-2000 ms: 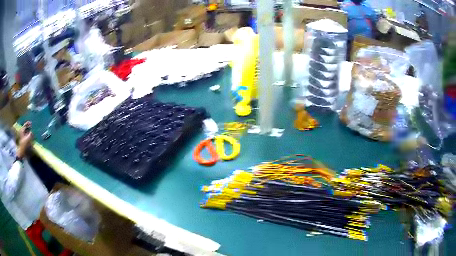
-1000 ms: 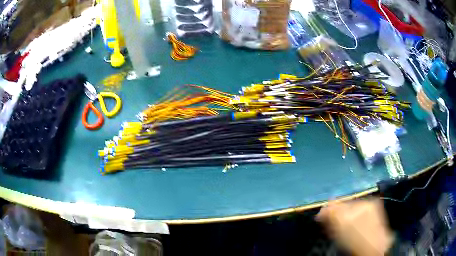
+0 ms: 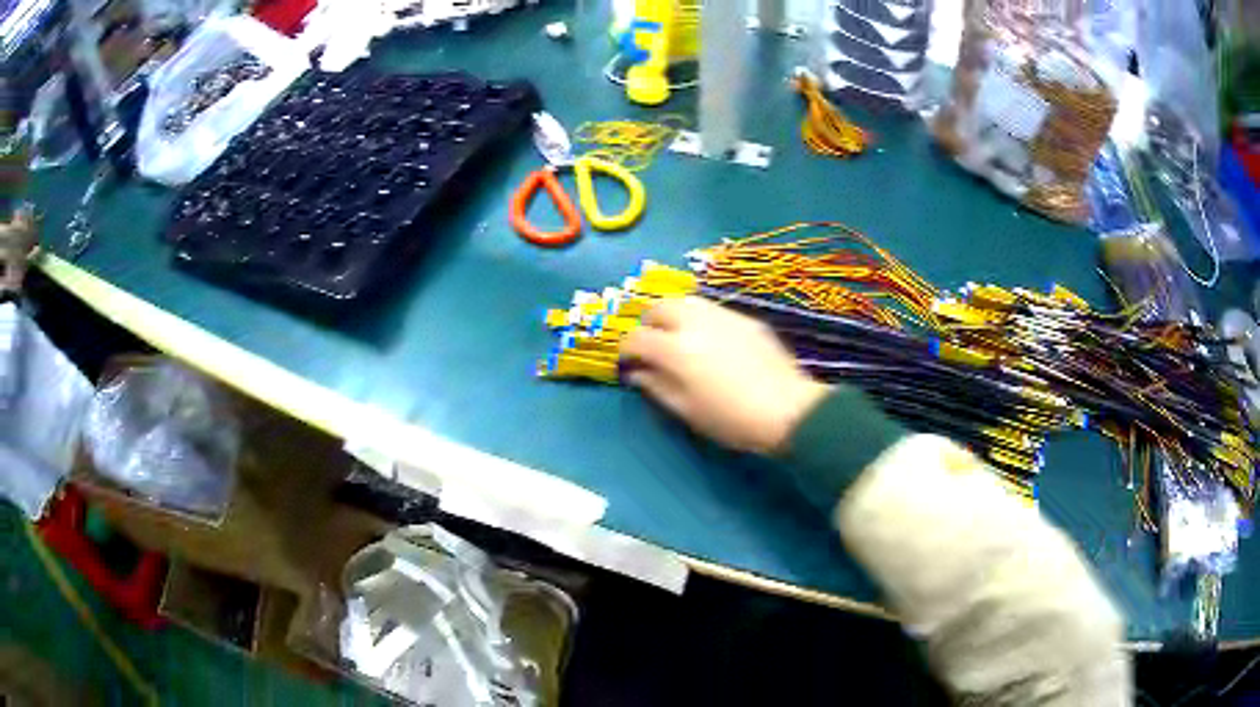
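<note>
My right hand [image 3: 721, 370], bare, reaches in from the lower right over a row of black-sleeved cables [image 3: 884, 362]. Its fingertips are at the yellow end wraps [image 3: 594, 352] on the row's left end. The fingertips are blurred, and whether they grip a cable cannot be told. The wraps have blue and white tips. Loose orange wires [image 3: 815, 263] lie behind the row. A second, tangled pile of cables [image 3: 1105, 352] lies to the right. My left hand is out of the picture.
Scissors [image 3: 611, 194] and a black tray [image 3: 346, 180] lie left of the cables. A metal post [image 3: 719, 83] stands behind, near an orange wire bundle [image 3: 829, 124]. White strips [image 3: 428, 608] fill a container below the bench edge. Another person's sleeve [image 3: 28, 401] shows at far left.
The view has swung left. A blurred hand was below the bench's front edge a second ago; now my right hand is over the cables' left ends. The cables look largely unmoved.
</note>
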